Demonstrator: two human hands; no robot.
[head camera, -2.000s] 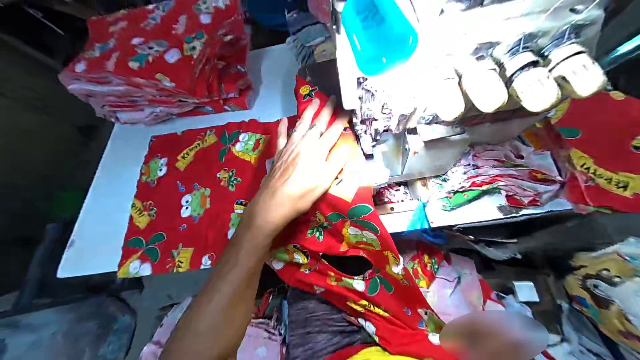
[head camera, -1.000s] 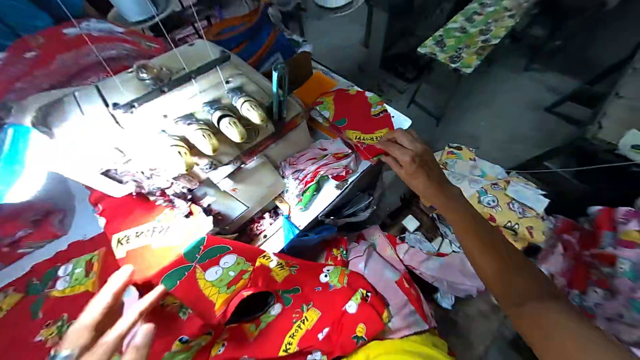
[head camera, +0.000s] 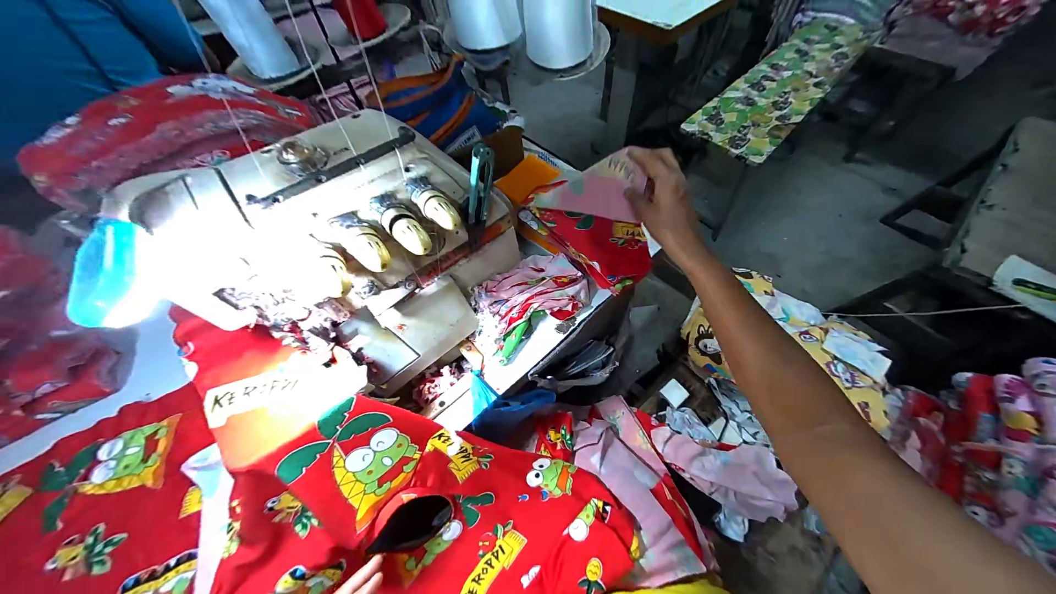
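Note:
My right hand (head camera: 660, 194) pinches the edge of a red printed fabric piece (head camera: 606, 239) at the machine's far right, lifting a corner so its pale underside shows. Only the fingers of my left hand (head camera: 363, 577) show at the bottom edge, touching the red frog-print garment (head camera: 495, 528) beside its dark round opening. That garment lies in front of an overlock sewing machine (head camera: 429, 322), with part of the cloth close to the brightly lit needle area. More red printed fabric (head camera: 115, 478) is spread at the left.
Pink and red scraps (head camera: 536, 289) and green-handled snips (head camera: 518, 337) lie right of the machine. A teal tool (head camera: 480, 186) stands on it. White thread cones (head camera: 557, 33) are behind. Yellow printed cloth (head camera: 825, 355) and rolled fabric bundles (head camera: 998, 445) sit to the right.
The view has swung right. My right hand has raised the corner of the red piece it held one second ago. My left hand, earlier flat on the cloth by the machine, is now mostly out of view.

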